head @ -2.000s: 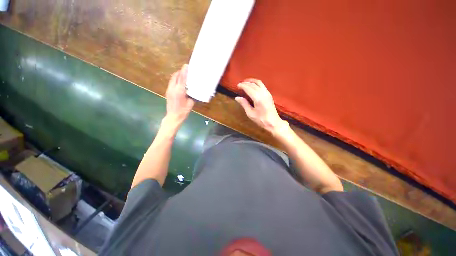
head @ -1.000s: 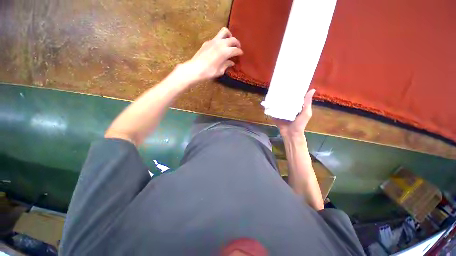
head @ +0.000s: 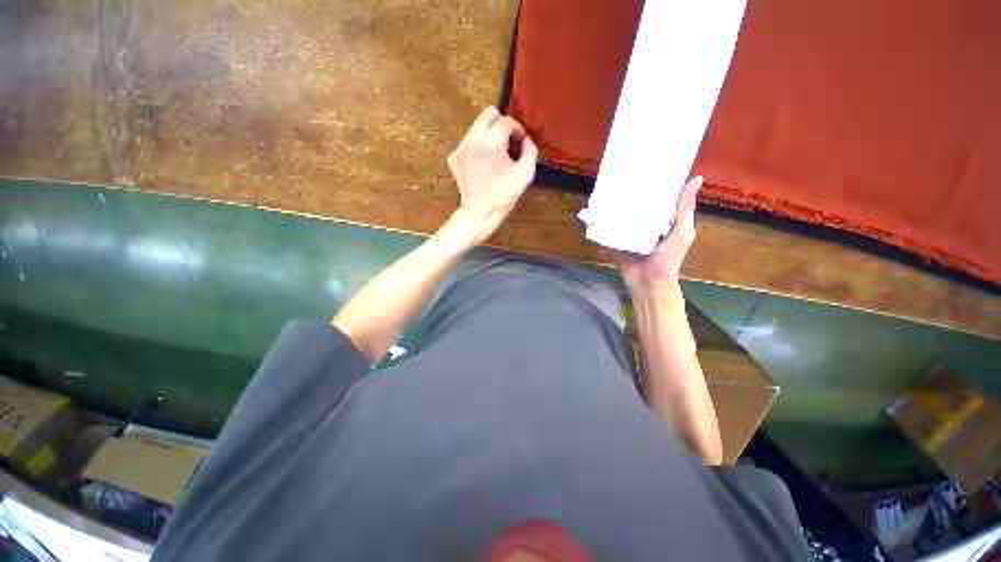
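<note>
The orange-red fabric lay (head: 856, 121) covers the right part of the table, with a frayed front edge and a black strip showing beneath it. A white paper roll (head: 667, 121) lies across the cloth near its left end. My right hand (head: 666, 244) is at the roll's near end, thumb along its right side, fingers hidden under or behind it. My left hand (head: 491, 165) is at the front left corner of the lay, thumb and fingertips closed together on the cloth's edge.
The brown wooden table (head: 285, 99) extends to the left. Below its front edge is a green floor (head: 176, 263). An open cardboard box (head: 730, 384) stands on the floor close to my right forearm. Other boxes (head: 143, 467) stand at the lower left and lower right.
The roll has moved from the table beside the cloth to on top of it, passing from my left hand to my right. My left hand has gone to the cloth's corner and its fingers have closed.
</note>
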